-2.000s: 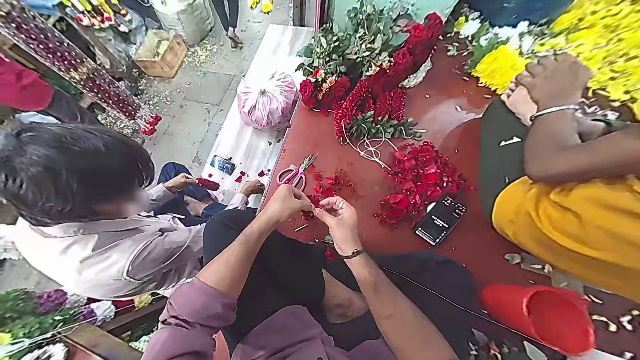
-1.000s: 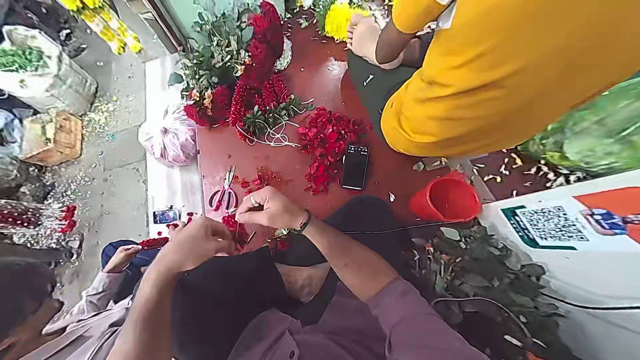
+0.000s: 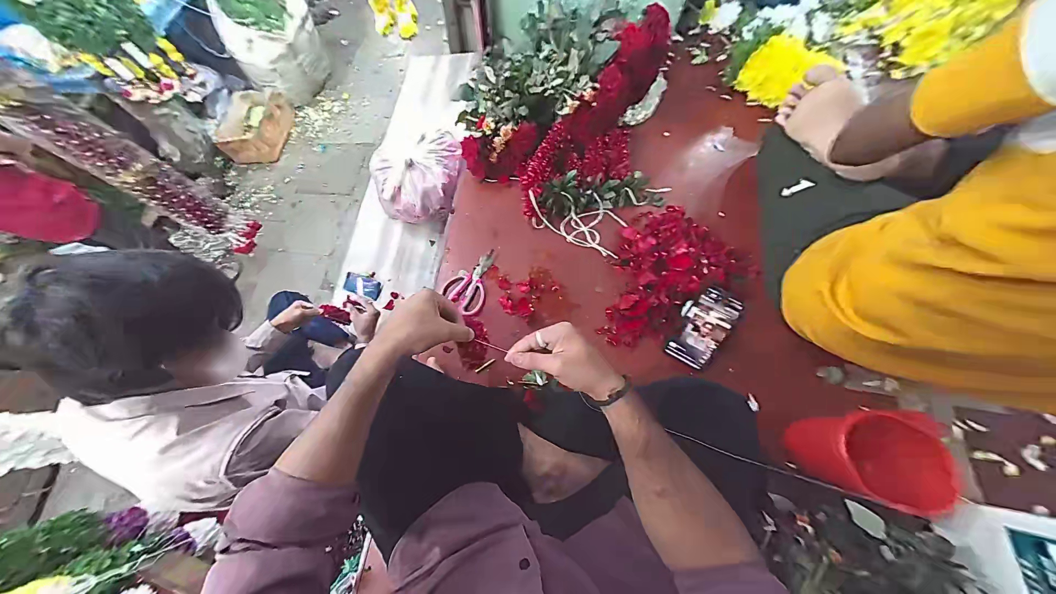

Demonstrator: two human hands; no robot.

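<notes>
Between my left hand (image 3: 427, 323) and my right hand (image 3: 568, 356) a short length of thin thread (image 3: 492, 343) is stretched, pinched in the fingertips of each. Below my left fingers hangs a small bunch of red petals (image 3: 473, 351). Pink-handled scissors (image 3: 466, 293) lie on the red surface just beyond my left hand, beside a few loose red petals (image 3: 524, 295). A larger heap of red petals (image 3: 672, 260) lies beyond my right hand, with a phone (image 3: 704, 327) with a lit screen at its near edge. Red flower garlands (image 3: 598, 136) and white string (image 3: 582, 227) lie farther back.
A person in a light shirt (image 3: 190, 429) sits at the left, handling red petals. Another in yellow clothing (image 3: 916, 280) sits at the right. A tied plastic bag (image 3: 417, 175) stands on the white ledge (image 3: 392, 107). A red bucket (image 3: 874, 462) is at the lower right.
The view has swung a lot between frames. My hands have stayed near each other in front of the scissors. The phone's screen, dark before, now shows a picture.
</notes>
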